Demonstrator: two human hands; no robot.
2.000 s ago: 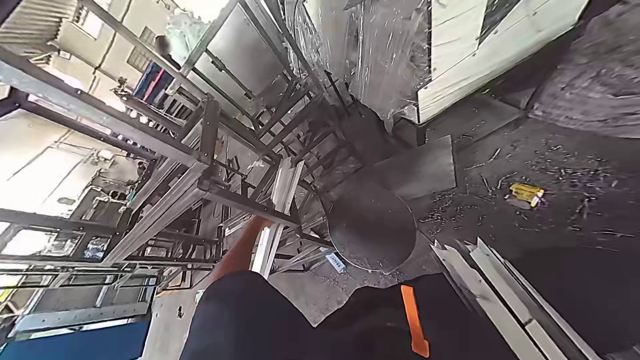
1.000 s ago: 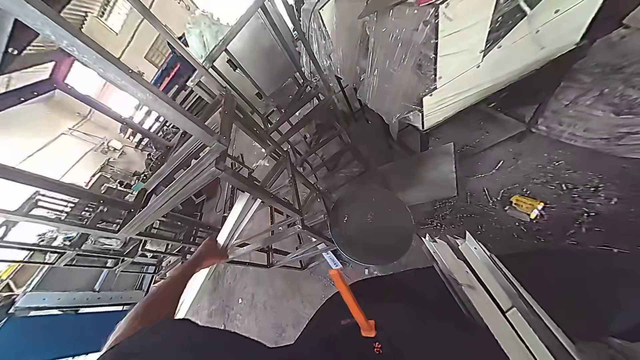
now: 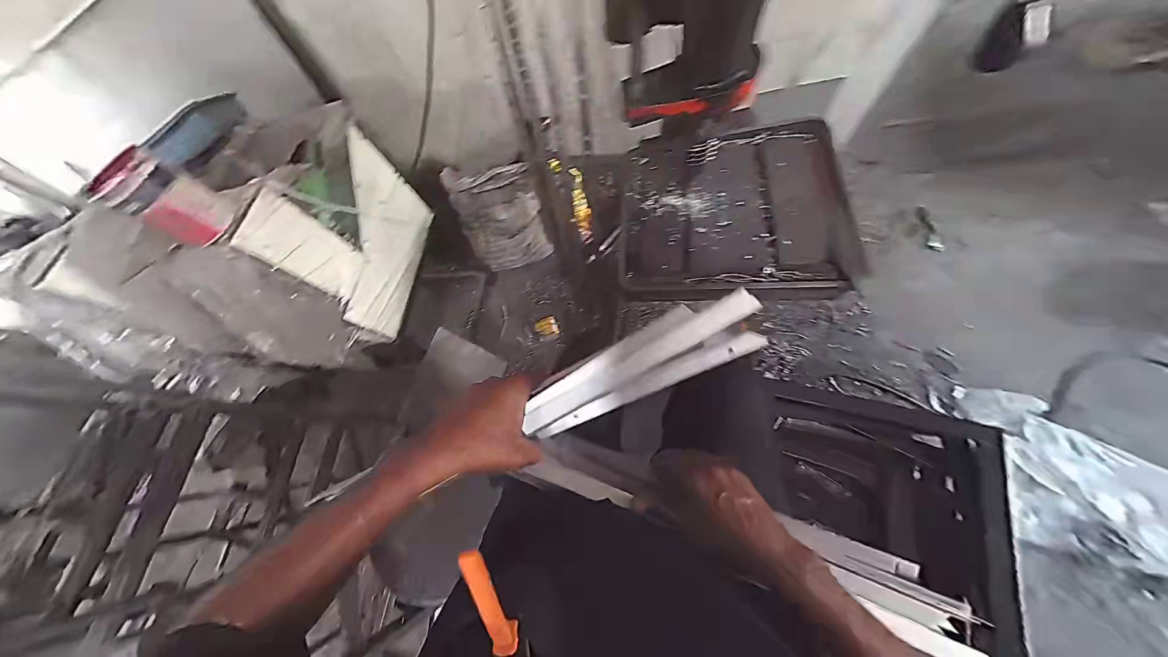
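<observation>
My left hand [image 3: 497, 424] is closed around the near ends of several pale metal strips [image 3: 643, 365], which point up and to the right. My right hand [image 3: 712, 484] rests low at the centre, at the upper end of a second bundle of pale strips [image 3: 876, 579] that runs down to the lower right; its fingers are hidden, so I cannot tell whether it grips them. An orange-handled tool [image 3: 488, 598] lies against my dark clothing, below my left hand.
A dark shallow tray [image 3: 730, 214] with shavings is on the floor ahead. At right stands a dark metal frame [image 3: 999, 529] beside clear plastic wrap [image 3: 1095, 484]. Dark metal racks [image 3: 155, 493] fill the lower left. A sack [image 3: 502, 219] and a broken white panel [image 3: 383, 237] are beyond.
The view has swung far to the right, away from the racks. My left hand has come from the racks to in front of my body with strips in it. My right hand has come into view.
</observation>
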